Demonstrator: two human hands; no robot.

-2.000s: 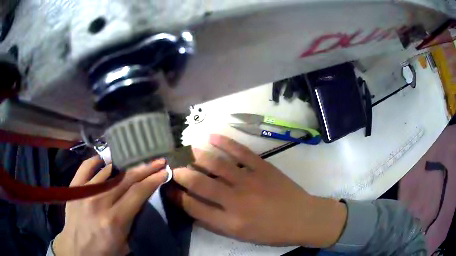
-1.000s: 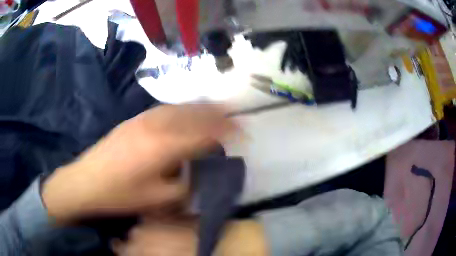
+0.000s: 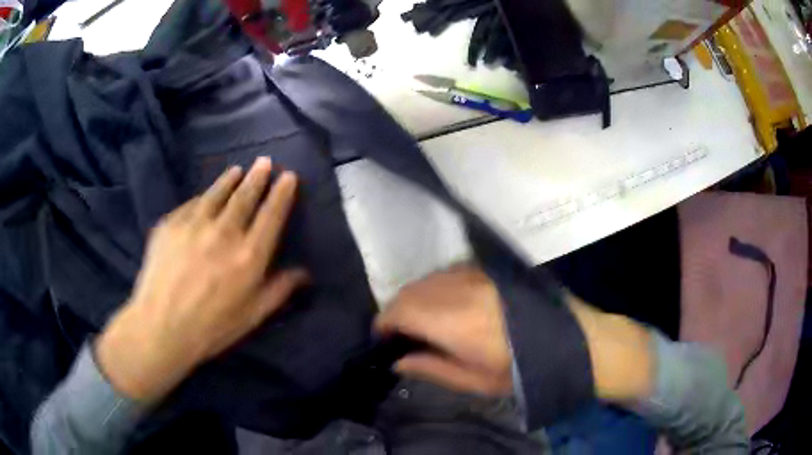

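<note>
A dark garment panel lies over the left of the machine table and hangs over my lap. A long dark strip runs from near the red-ended machine head down to the right and drapes over my right wrist. My left hand lies flat on the panel with fingers spread. My right hand is blurred at the panel's lower right edge, fingers bent; whether it grips the cloth I cannot tell. The needle area is partly hidden by the head and cloth.
Green and blue thread snips lie on the white table. A black block with dark strips is behind them. A yellow packet is at the far right. A pink board with a dark strip stands below right.
My hands have moved from under the machine head down to the panel near my lap. The panel now lies spread out, and the long strip is stretched across the table. The view has shifted back.
</note>
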